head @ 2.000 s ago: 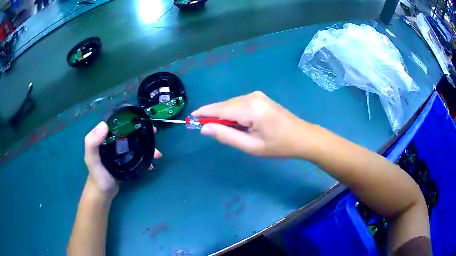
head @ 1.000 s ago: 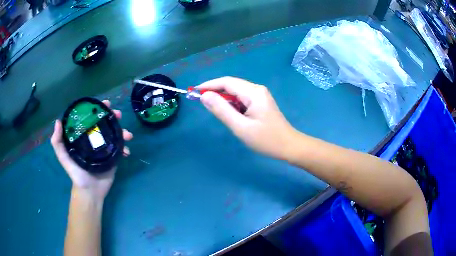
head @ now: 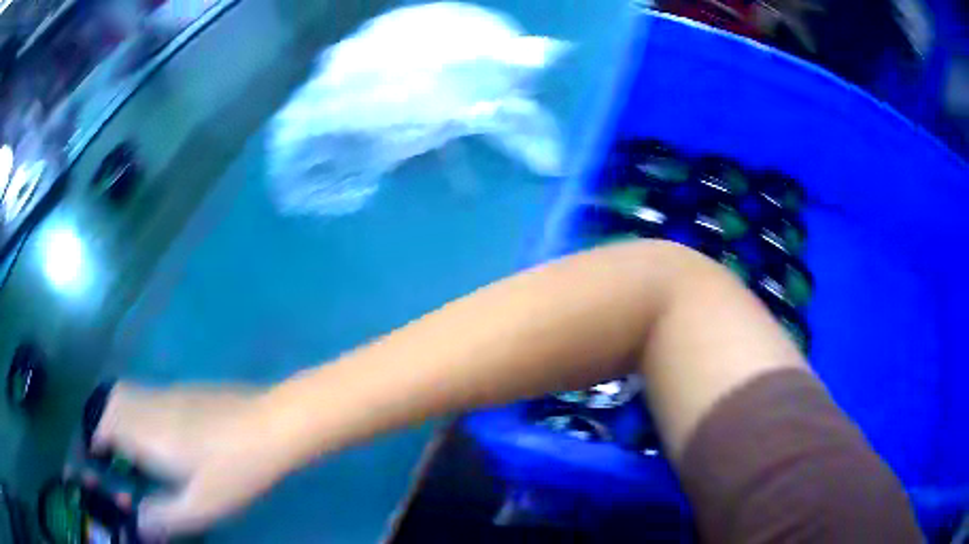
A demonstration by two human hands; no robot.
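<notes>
My right hand (head: pixel 197 452) is blurred at the lower left, palm down. Its fingers and thumb close around a black housing (head: pixel 99 412) with a little green showing between them. Whether that housing touches the bench is too blurred to tell. Another dark round housing with green inside (head: pixel 61 510) is partly cut off at the lower left edge, close to the fingers. I cannot make out the screwdriver. My left hand cannot be made out.
A deep blue bin (head: pixel 882 319) at the right holds several black housings (head: pixel 717 175) in rows, partly behind my right arm. A crumpled clear-white bag (head: pixel 414 90) lies on the blue-green bench (head: pixel 351 260). Dark housings (head: pixel 117 172) sit on the conveyor at the left.
The view has swung right, so the bin shows much more and the bench work is at the left edge. The left hand and the screwdriver have gone from sight. My right hand now grips a housing.
</notes>
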